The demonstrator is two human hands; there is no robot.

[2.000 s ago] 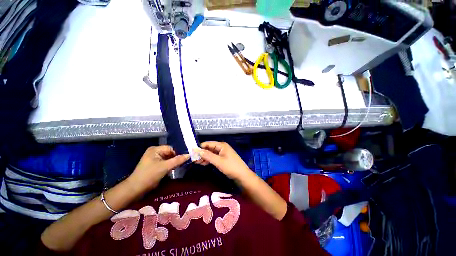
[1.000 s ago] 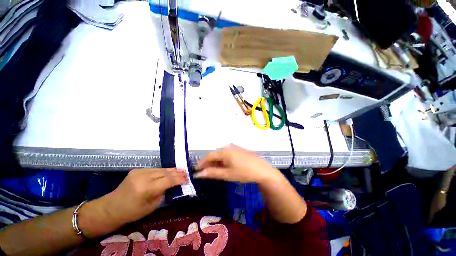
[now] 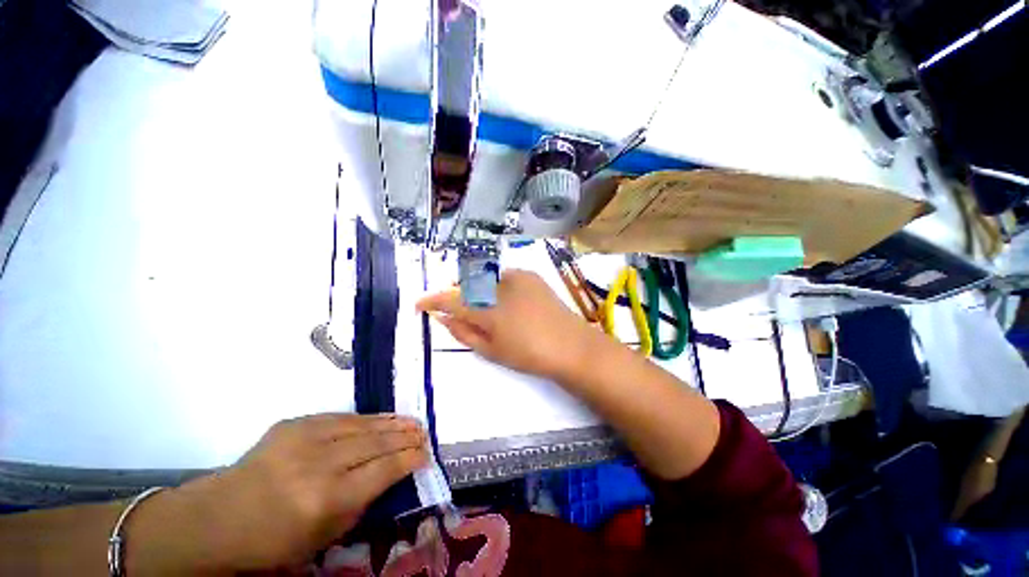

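Note:
The navy and white strip runs lengthwise from under the presser foot and needle area down over the table's front edge. My left hand lies on the strip near the front edge, fingers pressed flat over it. My right hand is up beside the needle area, its fingertips at the strip's right edge, partly behind the round grey metal piece. Whether it pinches the strip I cannot tell.
The white sewing machine head with its blue line spans the top. A brown cardboard piece with a mint-green pad leans on it. Orange-brown snips and yellow-green scissors lie right of my right hand. Pale pieces lie top left.
The view has moved closer to the machine head. My right hand has moved up from the strip's near end to beside the needle area. My left hand stays at the strip near the front edge.

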